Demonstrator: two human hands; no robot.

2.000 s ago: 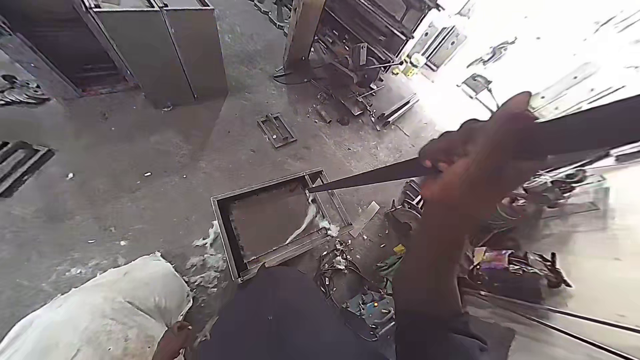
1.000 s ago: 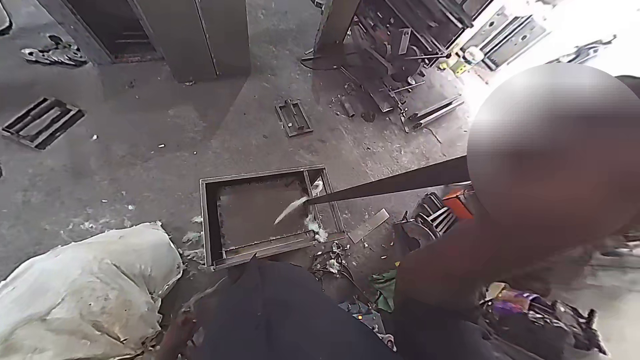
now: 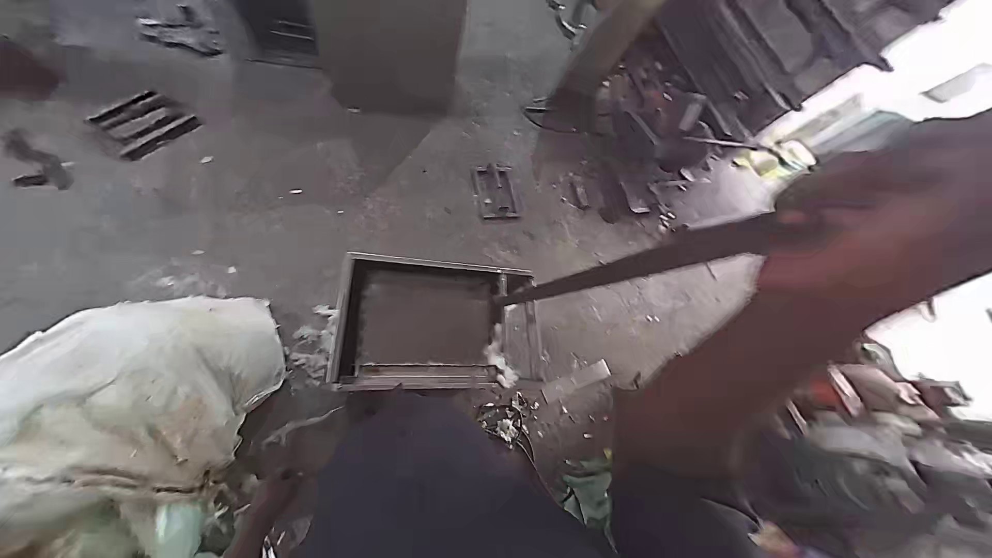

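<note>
My right hand (image 3: pixel 814 205), blurred at the right, is closed around a long, flat dark bar (image 3: pixel 647 263). The bar slants down to the left, and its tip is at the right inner divider of a rectangular metal frame (image 3: pixel 339 325) on the floor. A brown panel (image 3: pixel 426 318) fills the main part of this frame. White fluffy fibre (image 3: pixel 502 364) lies at the divider's lower end. What seems to be my left hand (image 3: pixel 267 500) is low at the left, dark and blurred, beside a white sack (image 3: pixel 155 372); its fingers and anything in them cannot be made out.
A small metal frame (image 3: pixel 496 191) and a slatted metal piece (image 3: pixel 144 124) lie farther off on the floor. Metal scrap (image 3: pixel 651 147) is heaped at the upper right. Near my dark-clothed leg are a green cloth (image 3: pixel 589 492), a flat strip (image 3: pixel 577 380) and scattered debris.
The white fibre strand that stretched across the panel is now bunched at the frame's right divider. The bar's tip remains near that side. The view has shifted.
</note>
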